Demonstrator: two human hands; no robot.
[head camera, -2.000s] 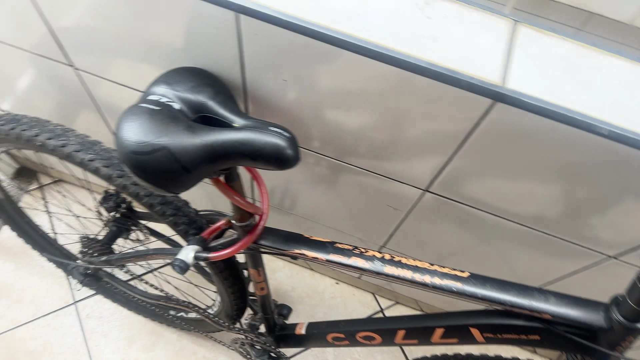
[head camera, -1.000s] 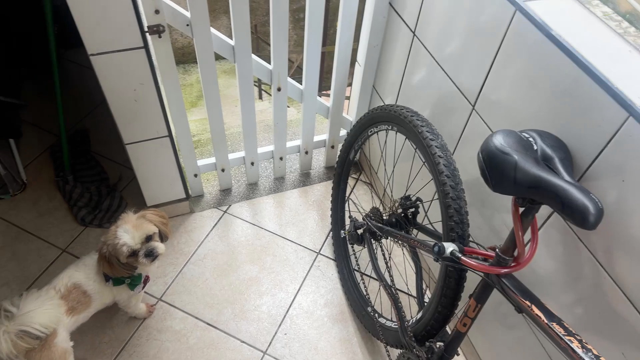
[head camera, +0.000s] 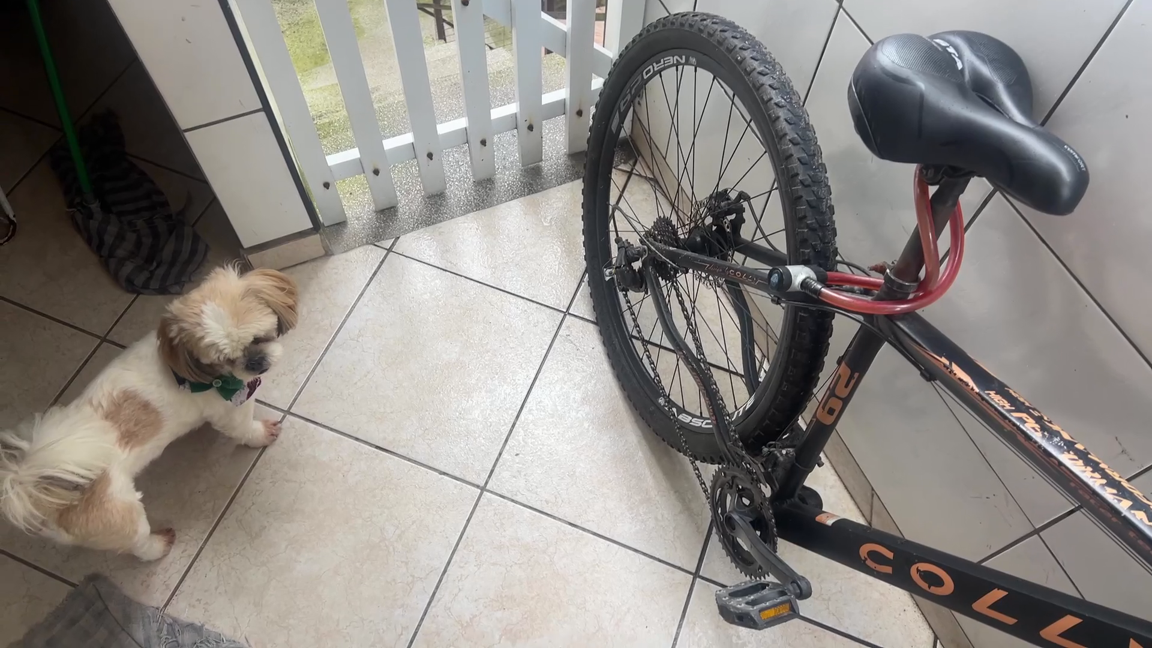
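Observation:
Neither of my hands shows in the head view. A black Colli bicycle leans by the tiled wall on the right, its black frame tube (head camera: 954, 576) lettered in orange. Its padded black saddle (head camera: 967, 117) is at the upper right. A red cable lock (head camera: 940, 292) loops around the seat post, with its lock head by the rear wheel. The knobby rear tyre (head camera: 805, 180) stands on the floor, and a pedal (head camera: 758, 604) hangs low beside the chainring (head camera: 742, 517). The front of the bicycle is out of view.
A white and tan dog (head camera: 135, 423) with a green bow stands on the floor tiles at the left. Behind it, a striped cloth (head camera: 135, 234) lies at the foot of a green pole (head camera: 61, 99). A white slatted gate (head camera: 414, 90) is at the back. A grey cloth (head camera: 108, 621) lies at bottom left.
The view has swung from the saddle and wall to the gate and dog, then lower and closer to the bicycle. The dog's head has turned from facing me to facing down and right.

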